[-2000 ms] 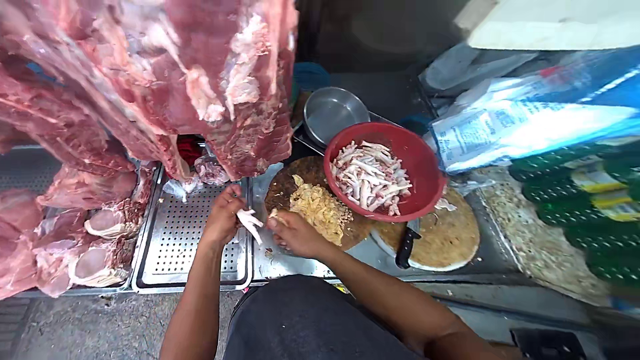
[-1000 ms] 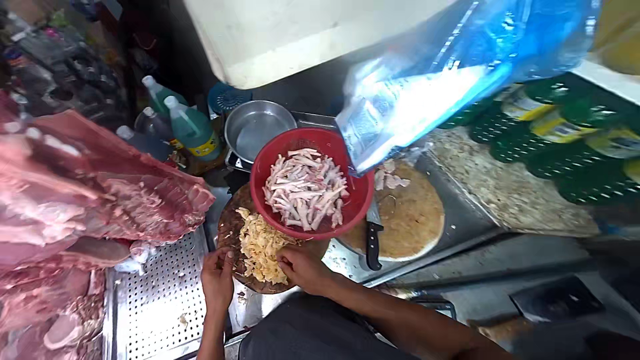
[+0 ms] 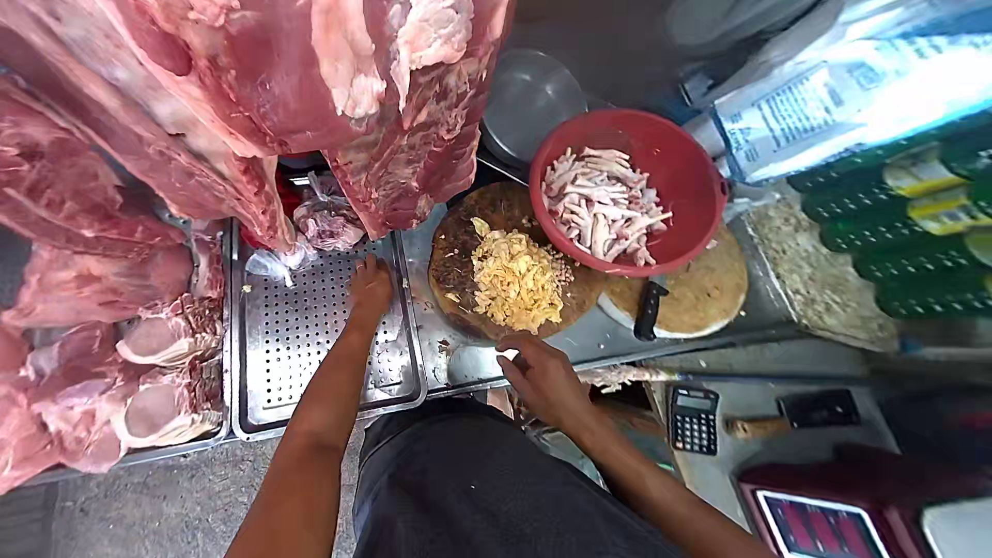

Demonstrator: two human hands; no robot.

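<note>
My left hand (image 3: 370, 291) rests at the right side of a perforated steel tray (image 3: 310, 325), its fingertips partly hidden; whether it grips anything does not show. My right hand (image 3: 542, 376) is near the counter edge, fingers curled, below a heap of yellow peelings (image 3: 518, 280) on a dark round chopping block (image 3: 457, 256). A small pale bit shows by its thumb and index finger; I cannot tell if it is held. A red plastic bowl (image 3: 682, 170) of chicken feet (image 3: 604, 205) sits across this block and a lighter round board (image 3: 709, 287), where a black-handled knife (image 3: 649, 310) lies.
Large raw meat slabs (image 3: 256, 77) hang at the upper left, with meat cuts (image 3: 159, 407) below. Bagged meat (image 3: 329, 221) lies on the tray's far end. A metal pan (image 3: 535, 101) stands behind the bowl. Green bottles (image 3: 914, 240) are at right, a calculator (image 3: 694, 418) lower right.
My left hand has moved left, from beside the chopping block onto the perforated tray. My right hand has drawn back from the yellow heap toward the counter edge. The view has swung.
</note>
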